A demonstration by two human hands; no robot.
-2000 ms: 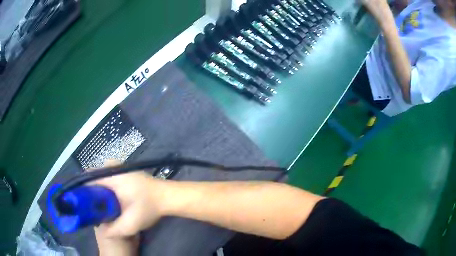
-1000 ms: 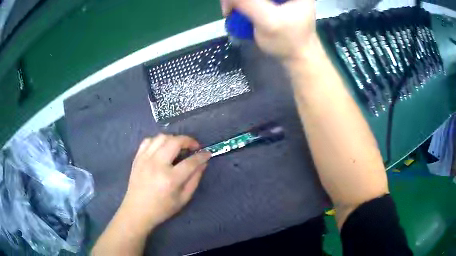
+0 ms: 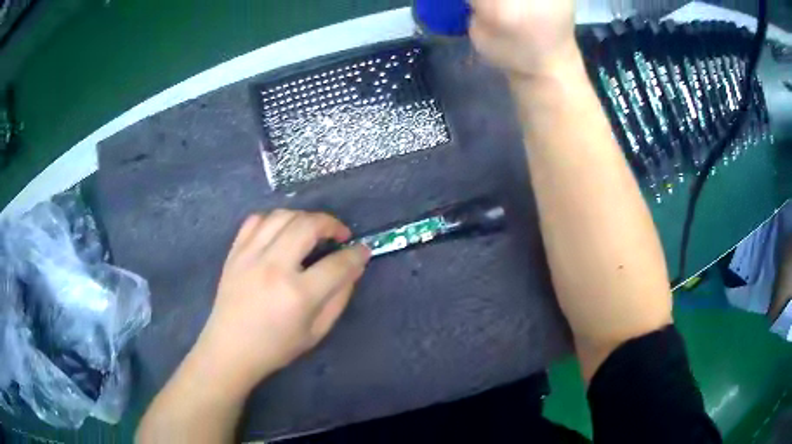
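A black handle housing [image 3: 473, 217] lies on the dark grey foam mat, open side up, with a green circuit board [image 3: 408, 236] in it. My left hand [image 3: 291, 282] grips its left end between thumb and fingers and hides that end. My right hand [image 3: 525, 35] is at the top edge, partly cut off, closed around the blue electric screwdriver [image 3: 445, 16]. Only part of the blue barrel shows; its bit is not visible. The black screw tray [image 3: 347, 117] lies above the housing, its near part covered by heaped silver screws.
Several handles with green boards [image 3: 686, 95] lie in a row at the upper right, crossed by a black cord [image 3: 695, 186]. A clear crumpled plastic bag [image 3: 69, 303] with dark contents is at the left. Part of a person [image 3: 758, 267] shows at the right edge. The foam mat [image 3: 460, 334] spans the middle.
Since two seconds ago, the view has swung and my left hand now shows on the housing. Over the last second, my right hand and the screwdriver have shifted slightly up and right in view.
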